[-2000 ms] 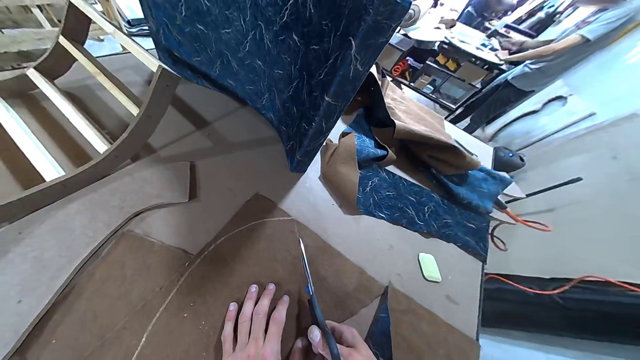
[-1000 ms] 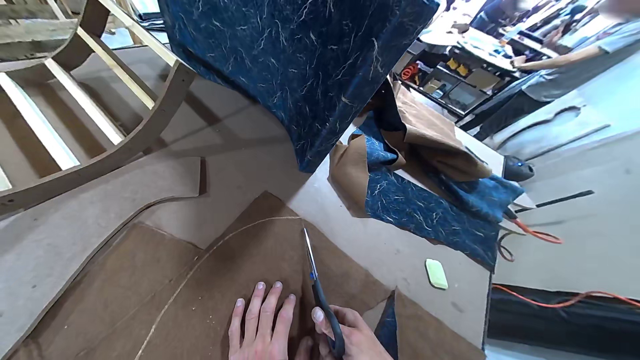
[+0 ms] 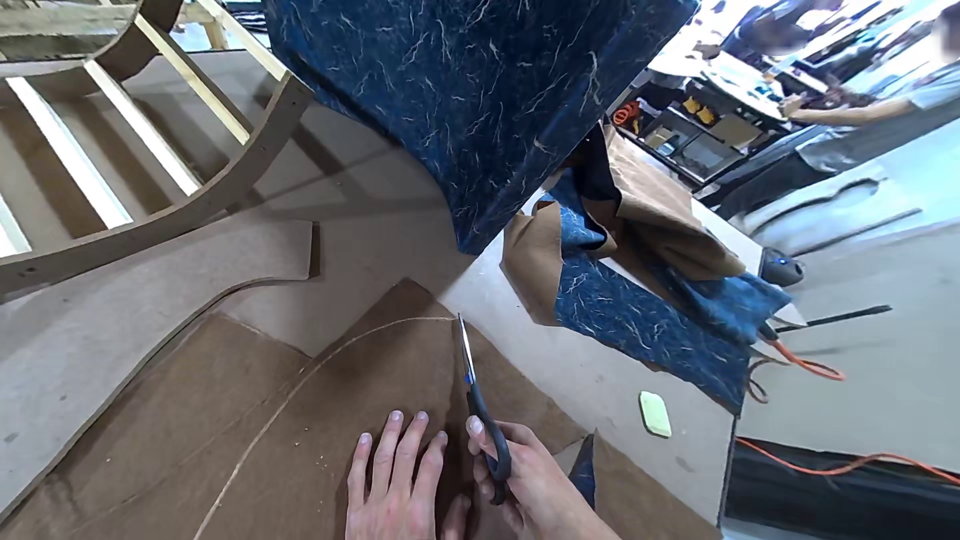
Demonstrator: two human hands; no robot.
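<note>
Brown fabric (image 3: 375,375) lies spread on the work table, with a pale curved line (image 3: 277,412) marked across it. My left hand (image 3: 397,480) rests on the fabric, fingers apart and holding nothing. Just right of it, my right hand (image 3: 525,472) grips the dark handles of a pair of scissors (image 3: 481,412). The blades point away from me, and their tip is by the right end of the marked line. Whether the blades are parted is not plain. A blue face of the fabric (image 3: 583,474) shows at a fold or cut right of my right hand.
A wooden frame with slats (image 3: 217,196) stands at left, beside a flat curved board (image 3: 247,255). A blue-covered piece (image 3: 480,97) stands ahead. Blue and brown fabric (image 3: 637,300) lies heaped at right, near a pale green block (image 3: 655,414). An orange cord (image 3: 832,471) hangs beyond the table edge; another person (image 3: 862,112) stands farther back.
</note>
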